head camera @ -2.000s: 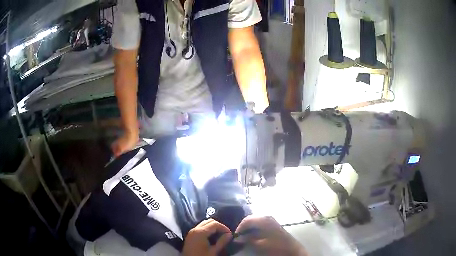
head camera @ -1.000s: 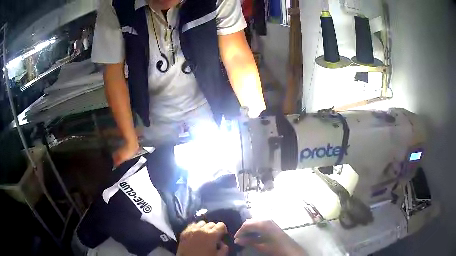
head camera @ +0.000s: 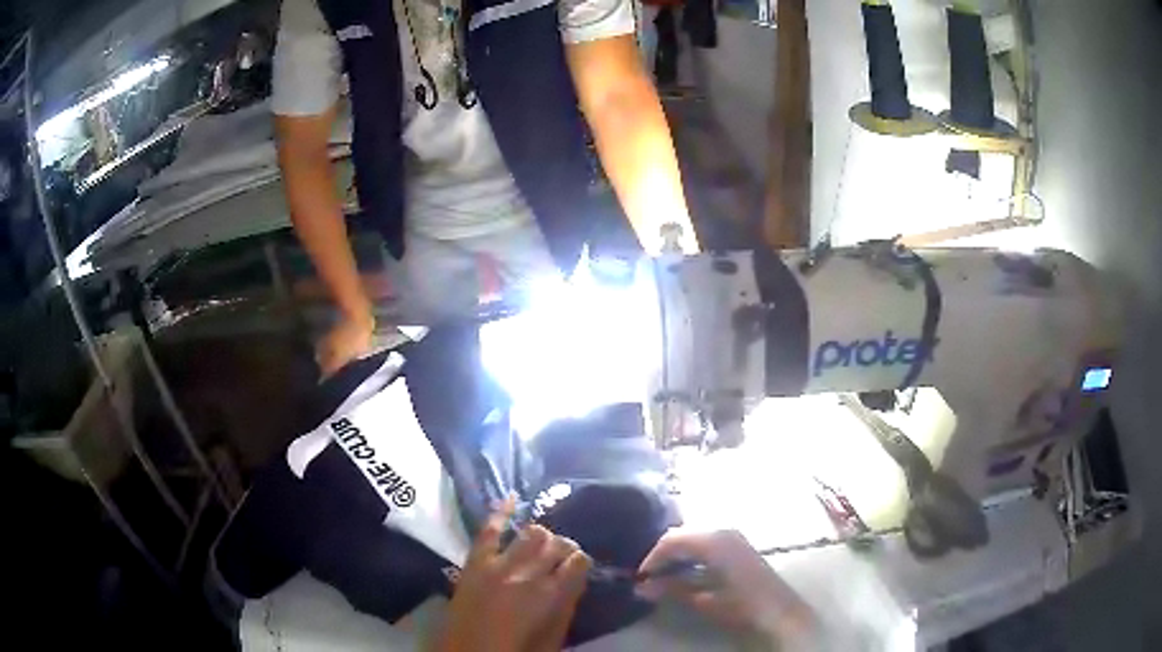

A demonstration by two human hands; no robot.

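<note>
A dark garment (head camera: pixel 274 529) with a white panel (head camera: pixel 395 452) lettered "@ME·CLUB" covers the left of the table. My left hand (head camera: pixel 516 592) pinches the garment's dark edge, fingers bent, at the bottom centre. My right hand (head camera: pixel 726 580) pinches the same edge just to the right. The edge runs between the two hands. A small white print (head camera: pixel 551 494) shows on the dark cloth above my left hand. The sewing machine (head camera: pixel 835 325), marked "protex", stands behind my right hand. Its needle area is lost in glare.
A person in a dark vest (head camera: pixel 529 127) stands opposite, one hand (head camera: pixel 344 344) by the garment's far edge. A slim red tool (head camera: pixel 841 510) and dark scissors (head camera: pixel 943 516) lie right of the needle. Thread cones (head camera: pixel 886 64) stand behind. A lamp (head camera: pixel 573 338) glares left of the needle.
My left hand has turned and its fingers have risen on the cloth. My right hand has moved slightly right, and the dark edge between the hands is more stretched out. The camera view has shifted.
</note>
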